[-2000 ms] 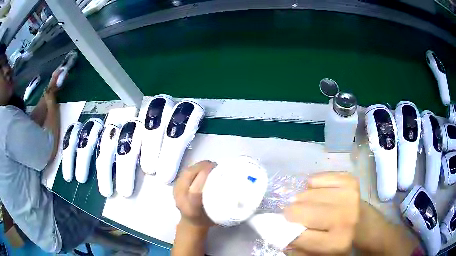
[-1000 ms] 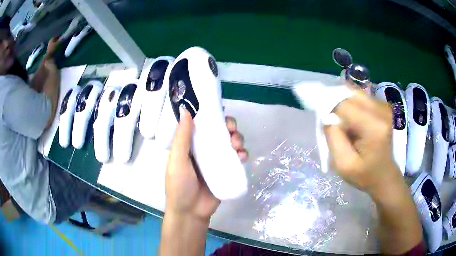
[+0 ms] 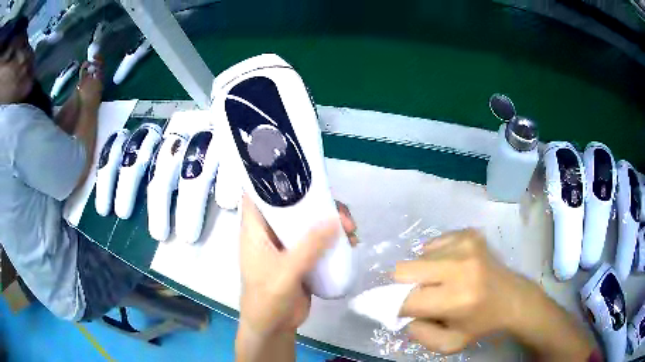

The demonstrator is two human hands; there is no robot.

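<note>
A white tapered handset (image 3: 322, 205) with a glossy black oval panel and a shiny round button is held up at the centre, wide end at top left, panel facing me. My left hand (image 3: 277, 283) is wrapped around its lower grip. My right hand (image 3: 460, 286), slightly blurred, pinches a small white folded cloth (image 3: 384, 304) just right of the grip's lower end. The cloth shows a small gap from the handset. The right fingertips are partly hidden behind the cloth.
Handsets (image 3: 198, 187) lie in a row at left and more (image 3: 566, 212) at right. A white bottle (image 3: 510, 170) with an open lid stands at the bench's back. Clear film scraps (image 3: 387, 343) lie under my right hand. A green belt (image 3: 396, 71) and white post (image 3: 170, 53) are behind. A person (image 3: 42, 170) is at left.
The handset was end-on, then raised with its side showing; now its panel faces me, nearer. My right hand with the cloth went up right, then came down left beside the grip.
</note>
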